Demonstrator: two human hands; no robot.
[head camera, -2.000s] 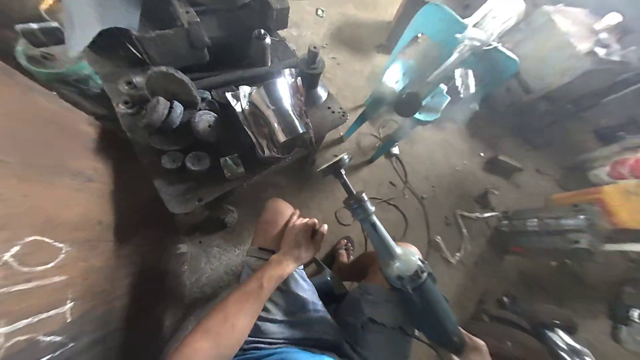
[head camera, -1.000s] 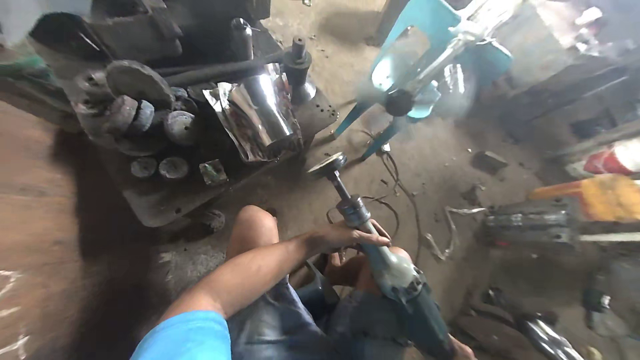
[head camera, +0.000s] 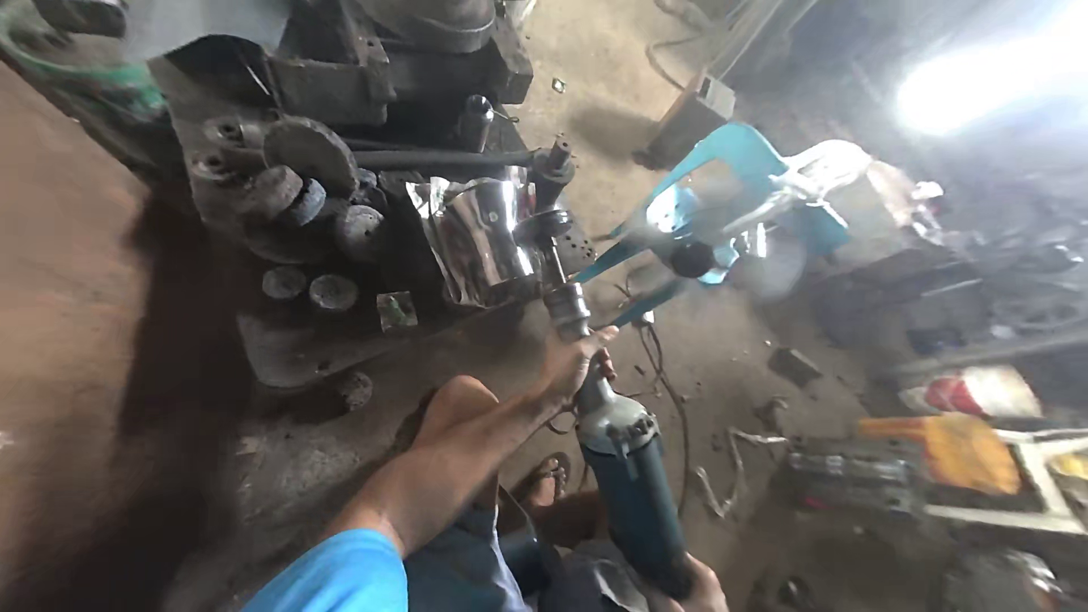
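My left hand (head camera: 580, 364) is wrapped around the metal neck of a straight electric grinder (head camera: 633, 484), just behind its collar. My right hand (head camera: 701, 586) grips the rear end of the tool's dark body at the bottom of the view. A shaft leads up from the collar to a round disc (head camera: 544, 224), which appears at the right side of a shiny curved metal piece (head camera: 484, 238); whether they touch cannot be told. That piece lies on crumpled, reflective sheet on a dark metal bench.
Several round abrasive wheels (head camera: 310, 157) lie on the bench (head camera: 280, 357) at left, near a metal bar (head camera: 442, 160). A turquoise plastic chair (head camera: 731, 153) stands ahead on the right. A cable (head camera: 680, 408) runs over the floor, and a yellow object (head camera: 973, 455) is at far right.
My left hand, off the grinder two seconds ago, has taken hold of its neck. The grinder's disc has moved up to the shiny metal piece.
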